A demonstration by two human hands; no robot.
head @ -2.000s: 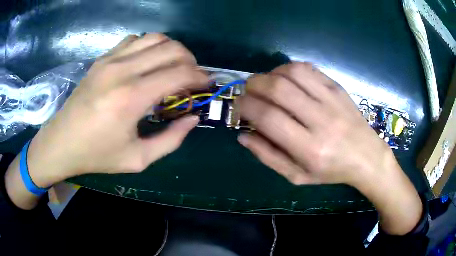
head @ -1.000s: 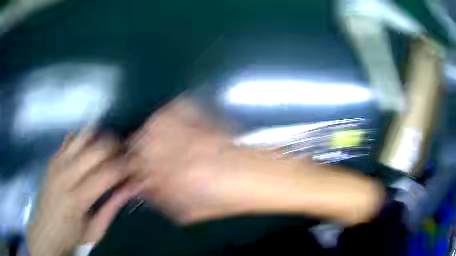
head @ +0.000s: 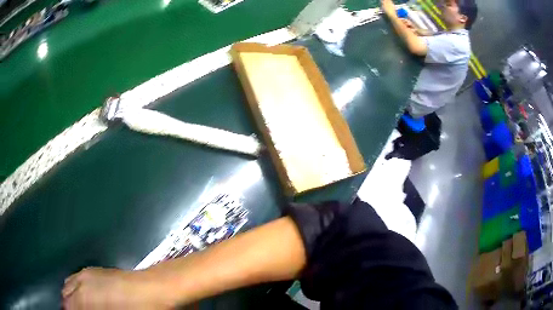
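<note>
My right hand is at the bottom left, partly cut off by the lower edge, and its fingers are curled. Whether it holds anything is hidden. My right forearm reaches in from the lower middle, over part of the power strip housing. The circuit board end of the housing shows above the forearm, blurred, with a white edge running down to the left. The rest of the housing is hidden or out of the picture. My left hand is not in view.
An open cardboard tray lies right of the housing. A hammer with a pale wrapped handle rests against the white strip. Other strips lie on the green belt. A person works at upper right. Blue bins and cartons stand at far right.
The view has swung right and up, bringing the whole tray, the hammer head and the person into the picture. My left hand has left the picture, and my right hand now sits at bottom left.
</note>
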